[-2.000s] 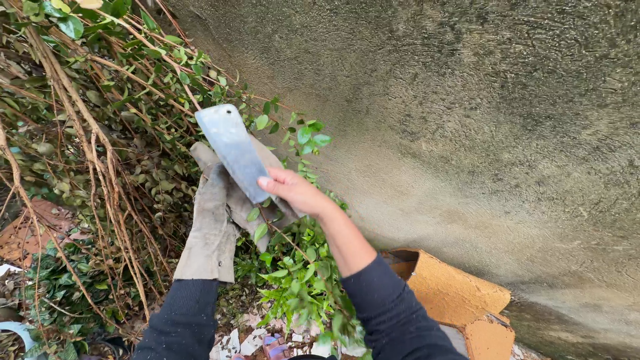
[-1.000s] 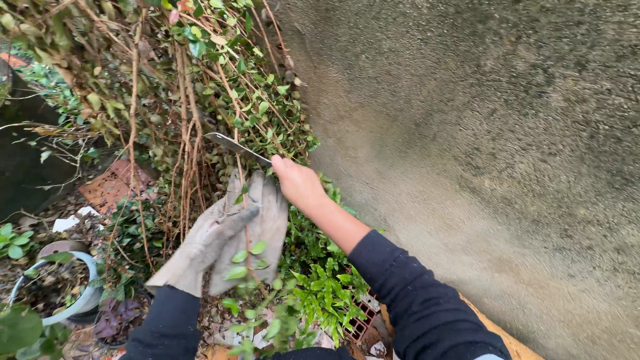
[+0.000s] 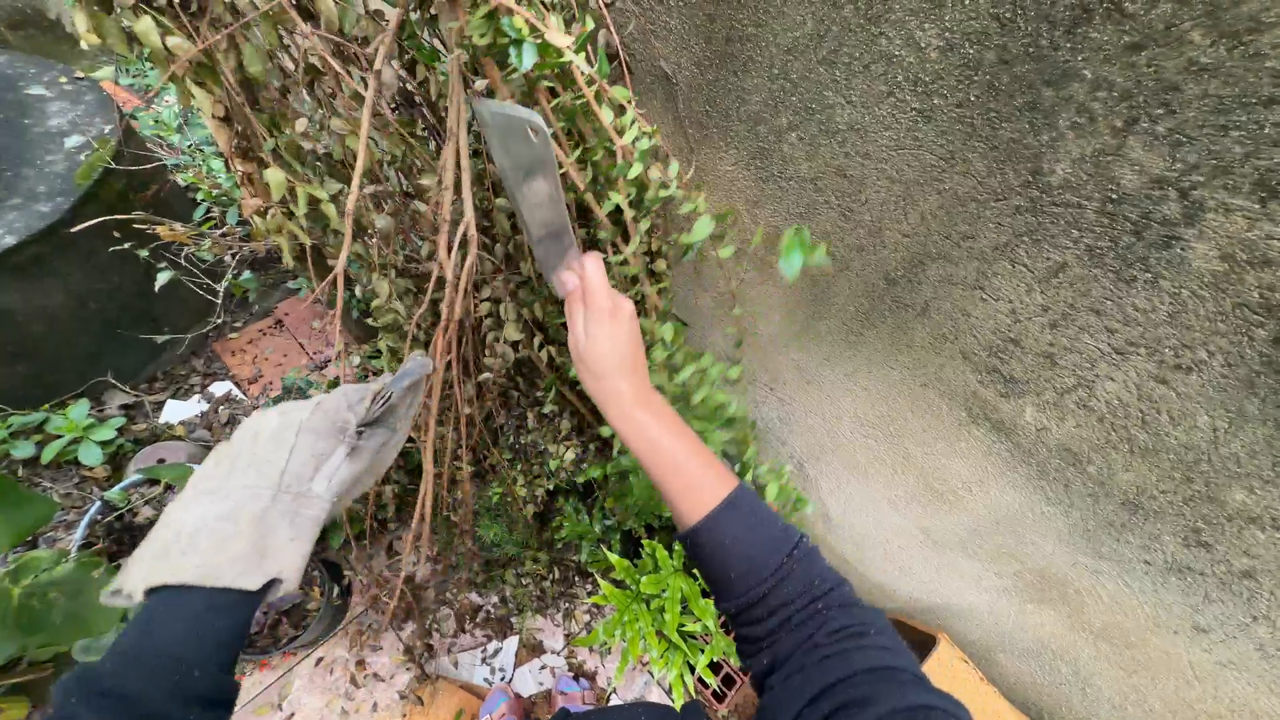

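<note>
My right hand, bare, grips a metal cleaver at its lower end, with the blade pointing up in front of the leafy bush. My left hand wears a pale, worn work glove with a long cuff. Its fingertips are beside a bundle of hanging brown stems, and whether they touch or hold a stem cannot be told. Green leafy shoots stand between my right forearm and the wall.
A rough, stained wall fills the right side. At left are a dark rounded container, a reddish tile and white shards. Low down are a black pot, a fern-like plant, and an orange curved piece.
The gloved hand has moved away from the cleaver hand to the left, beside the brown stems. The cleaver, edge-on a second ago, now shows its broad face.
</note>
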